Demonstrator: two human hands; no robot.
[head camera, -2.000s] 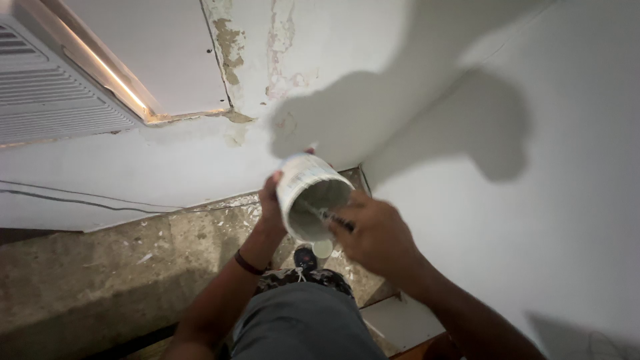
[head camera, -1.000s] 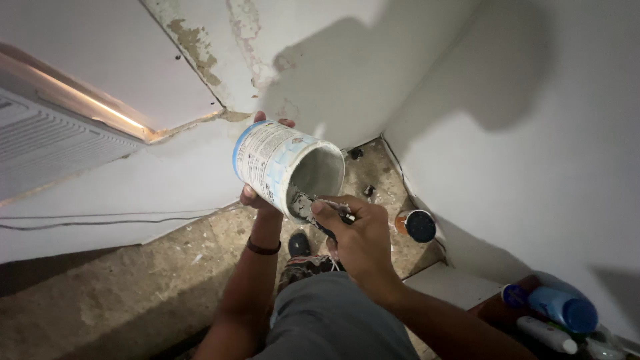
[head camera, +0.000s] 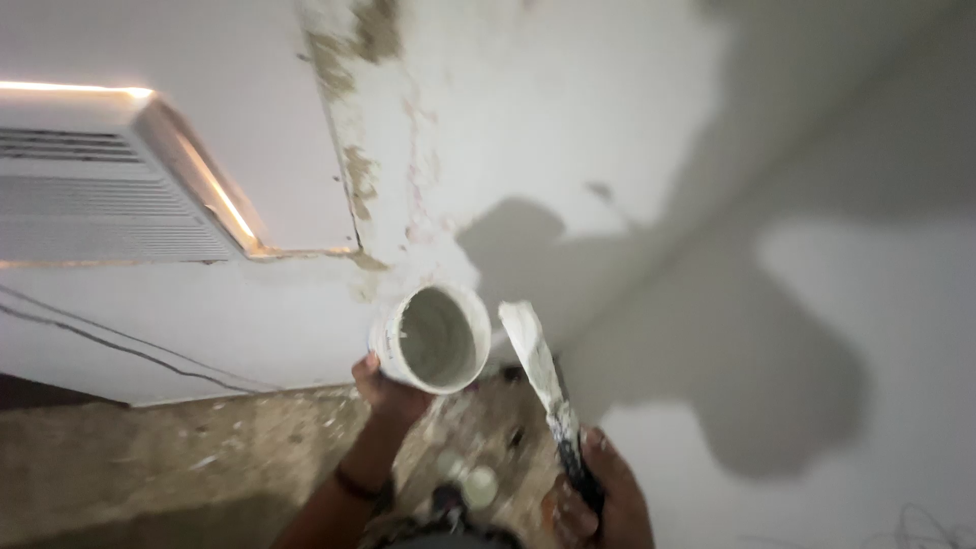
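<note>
My left hand (head camera: 390, 393) grips a white plastic tub (head camera: 387, 343) from below and behind, its round mouth tilted toward me. Grey-white residue coats the inside walls; how much lies at the bottom cannot be told. To the right of the tub, my right hand (head camera: 606, 488) is closed around the dark handle of a putty knife (head camera: 531, 351). The blade points up and left, apart from the tub, and carries a thick coat of white paste. Paste also smears the top of the handle and some of my fingers.
A louvred air-conditioner unit (head camera: 99, 191) sits in a wall opening at the left, with cables (head camera: 137, 347) below it. Brown patches (head camera: 360, 183) and a crack mark the white wall. A round pale object (head camera: 479, 486) lies on the stained floor (head camera: 252, 435) near my shoe.
The putty knife, inside the tub before, is now out of it with paste on its blade. My right hand has moved away from the tub. The view has shifted toward the wall.
</note>
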